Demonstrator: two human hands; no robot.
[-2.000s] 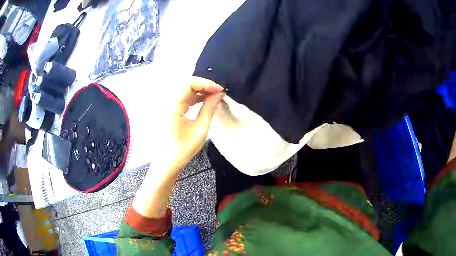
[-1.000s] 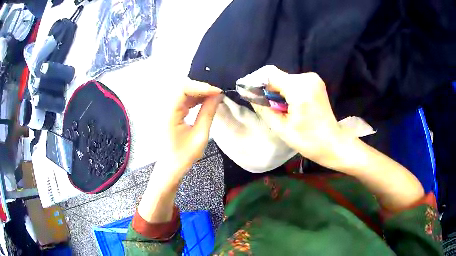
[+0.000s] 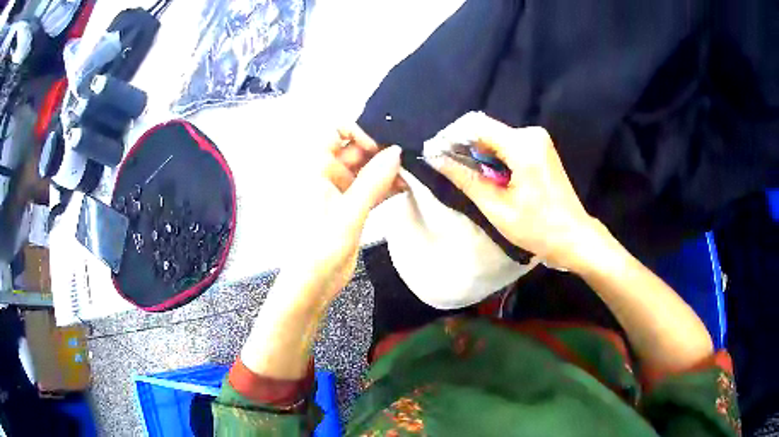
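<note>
A dark garment (image 3: 555, 77) lies over the table and lap, with a cream collar (image 3: 444, 260) hanging at its near edge. My left hand (image 3: 354, 192) pinches the garment edge where the collar meets the dark cloth. My right hand (image 3: 512, 179) is just right of it, fingertips together near the cloth, with thread snips (image 3: 489, 164) with a pink and dark grip held in the palm. A needle or thread at the right fingertips is too small to tell. A tiny pale spot shows on the dark cloth above my left hand.
A round black tray (image 3: 175, 218) with a red rim holds many small discs and a needle. A flat dark rectangle (image 3: 102, 232), perhaps a phone, rests on its left edge. Dark spools (image 3: 107, 119) and a clear plastic bag (image 3: 243, 51) lie beyond. Blue crates (image 3: 162, 397) stand below on both sides.
My right hand came into view with the snips and stays near my left fingertips. My left hand has rolled, thumb now more on top, and a dark strip now shows along the collar.
</note>
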